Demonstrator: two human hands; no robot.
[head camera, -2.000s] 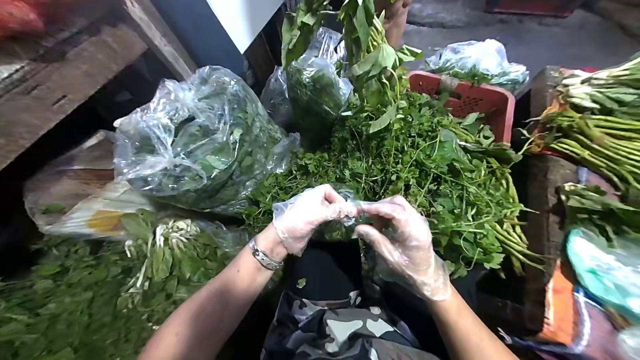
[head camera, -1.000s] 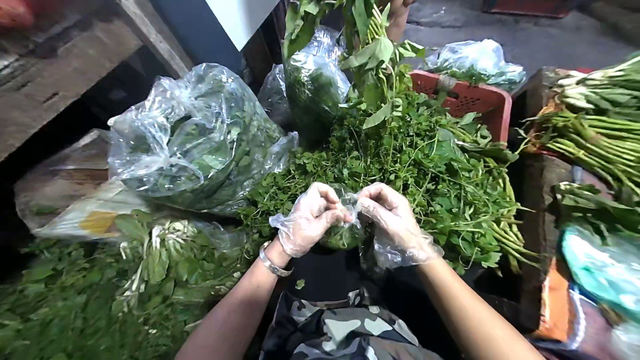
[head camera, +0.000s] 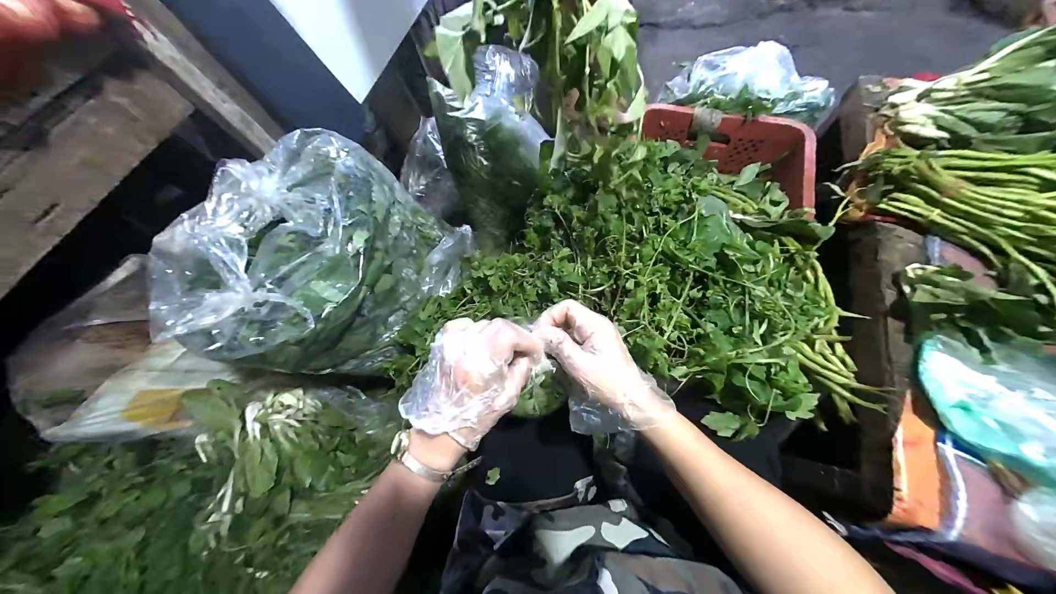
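Both my hands wear thin clear plastic gloves and meet over my lap. My left hand (head camera: 477, 373) and my right hand (head camera: 596, 363) pinch the gathered top of a small clear plastic bag (head camera: 540, 394). Something green shows inside the bag, which hangs just below my fingers. My left wrist bears a metal-banded watch or bracelet (head camera: 422, 466). Right behind my hands spreads a large heap of leafy green herbs (head camera: 643, 256). Camouflage-patterned cloth (head camera: 577, 549) covers my lap.
A big clear bag of leaves (head camera: 305, 256) stands at the left, above loose greens (head camera: 107, 511). A red plastic crate (head camera: 767, 144) sits behind the heap. Bundled long beans (head camera: 973, 194) and a teal-edged plastic bag (head camera: 990, 404) lie at the right. An upright bag of greens (head camera: 495, 148) stands behind.
My left hand has turned so that its back now faces up more. Both hands stay close together at the top of the small bag.
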